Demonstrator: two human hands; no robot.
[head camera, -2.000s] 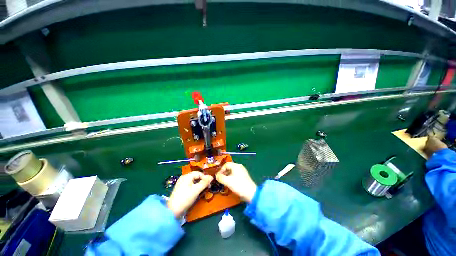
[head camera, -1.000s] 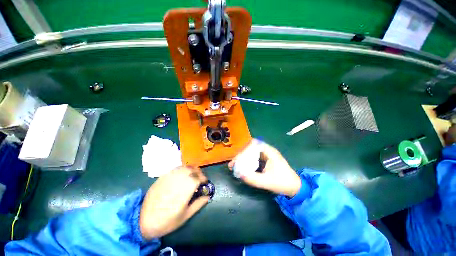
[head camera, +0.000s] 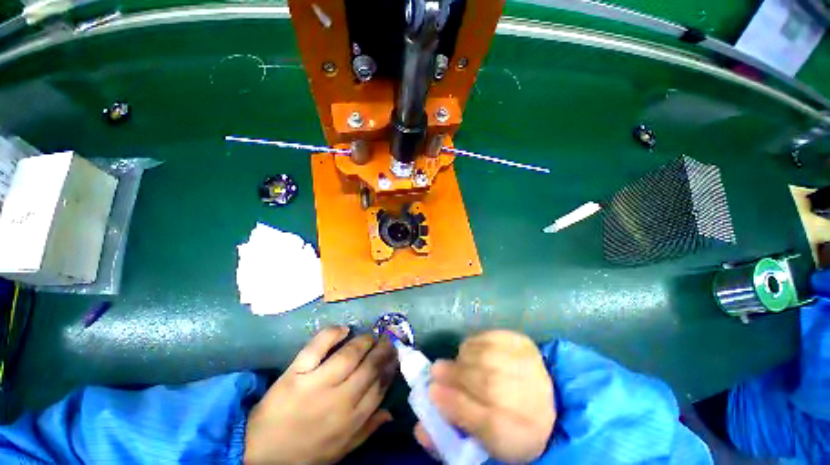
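A dark round part (head camera: 394, 328) with shiny spots lies on the green mat in front of the orange press. My left hand (head camera: 318, 400) has its fingertips at the part's lower left edge. My right hand (head camera: 496, 395) grips a white squeeze bottle (head camera: 426, 400), tilted, with its tip at the part. Whether liquid comes out cannot be seen. The toggle press (head camera: 396, 263) stands behind; its round dark nest (head camera: 399, 232) is empty, with the plunger (head camera: 409, 136) raised above it.
White wipe (head camera: 276, 271) left of the base. Round parts (head camera: 278, 190) lie around the mat. Thin side rods (head camera: 501, 161) project from the press. Pale stick (head camera: 573, 216), mesh block (head camera: 669, 213) and solder spool (head camera: 755, 285) are right; white box (head camera: 59, 218) left. Another person's blue sleeve (head camera: 783, 390) is far right.
The view has moved closer and down. The bottle, upright on the mat at first, was picked up by my right hand and is now tipped to the part. My left hand has moved from the press to the part.
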